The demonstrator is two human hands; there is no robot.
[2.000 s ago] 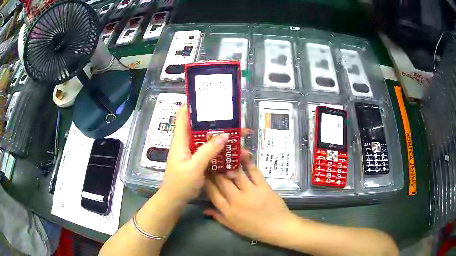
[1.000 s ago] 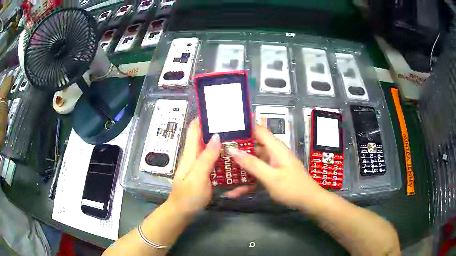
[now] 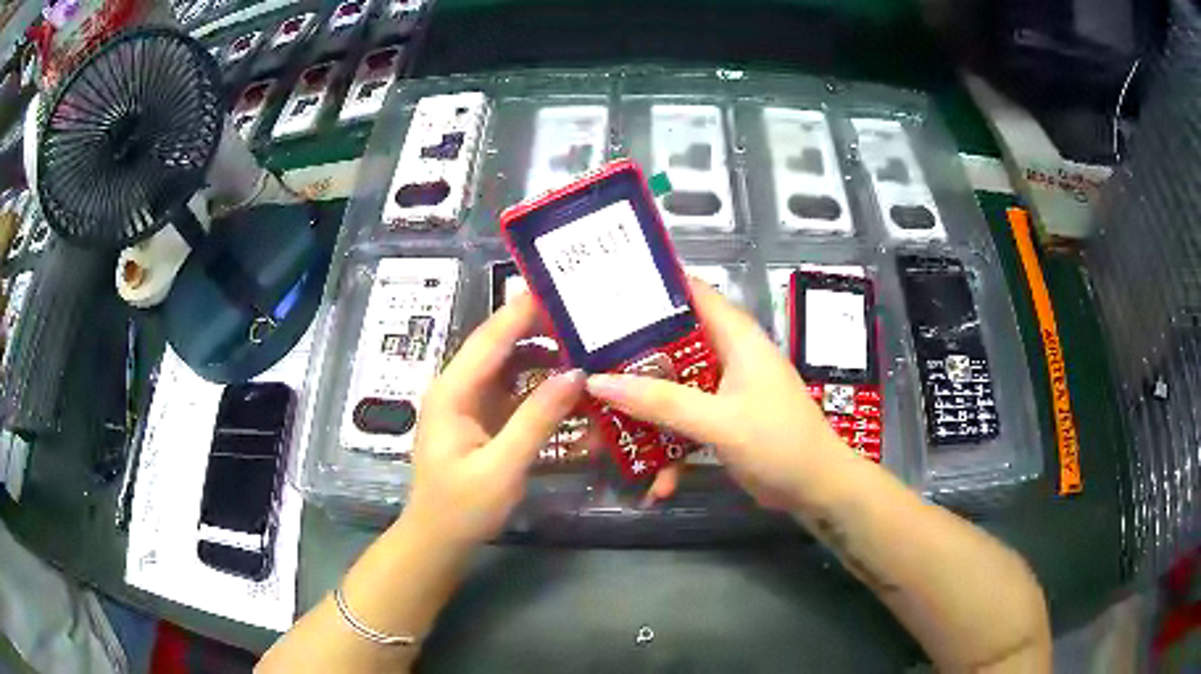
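A red feature phone (image 3: 613, 283) is held above the tray, tilted with its top to the left. Its display glows white with small grey markings. My right hand (image 3: 744, 402) grips its lower right, thumb over the top of the keypad. My left hand (image 3: 474, 421) is at its left edge, thumb tip against it and fingers running behind it. Below, in the blister tray (image 3: 672, 508), part of a gold feature phone (image 3: 537, 353) shows between my left thumb and fingers. Another red phone (image 3: 835, 329) with a lit display and a black phone (image 3: 951, 349) lie to the right.
White face-down phones (image 3: 402, 345) lie in the tray's left pockets and back row. A desk fan (image 3: 129, 138) stands at the left, near a smartphone (image 3: 246, 477) on white paper (image 3: 161, 507). An orange strip (image 3: 1044, 349) and a clear ridged pile (image 3: 1152, 310) are at the right.
The red phone has turned from nearly upright to tilted left, after both hands came onto it. The display shows grey markings again after being plain white. The whole view has shifted slightly left.
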